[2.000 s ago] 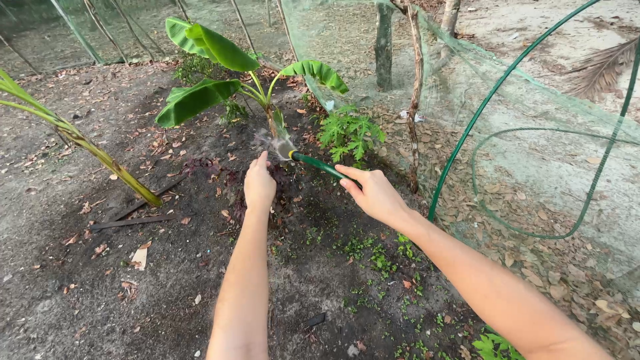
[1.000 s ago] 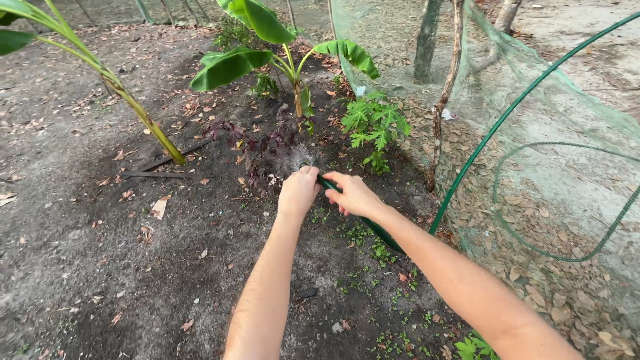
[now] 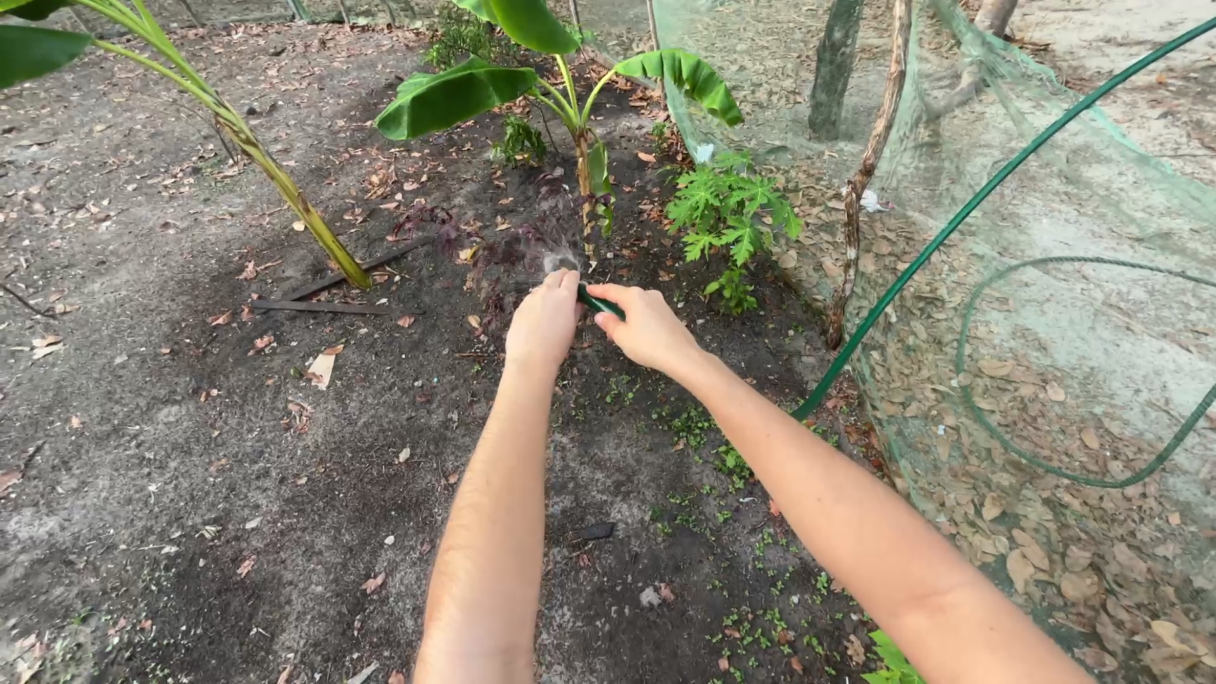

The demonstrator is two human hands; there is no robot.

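Observation:
A green garden hose (image 3: 923, 249) comes in from the upper right and passes behind my right forearm. My right hand (image 3: 648, 326) is closed around its green end section. My left hand (image 3: 545, 318) is at the tip of the hose, its fingers over the outlet; whether it grips the hose or only covers it, I cannot tell. Water spray spreads just beyond my left fingertips, over a dark purple-leaved plant (image 3: 518, 249). Behind the spray stands a young banana plant (image 3: 583, 180), with a bright green lobed-leaf plant (image 3: 731, 220) to its right.
Another banana stem (image 3: 285, 185) leans at the left, beside dark flat strips (image 3: 318, 307) on the soil. Green netting (image 3: 1073, 342) runs along the right, with a thin wooden post (image 3: 866, 176) at it and a loop of hose or rope (image 3: 1031, 456) seen through it. Small seedlings dot the soil.
My left hand, beside the hose tip before, is now up against it with its fingers at the outlet. The hose's yellow-ringed end is now hidden. The view has shifted left.

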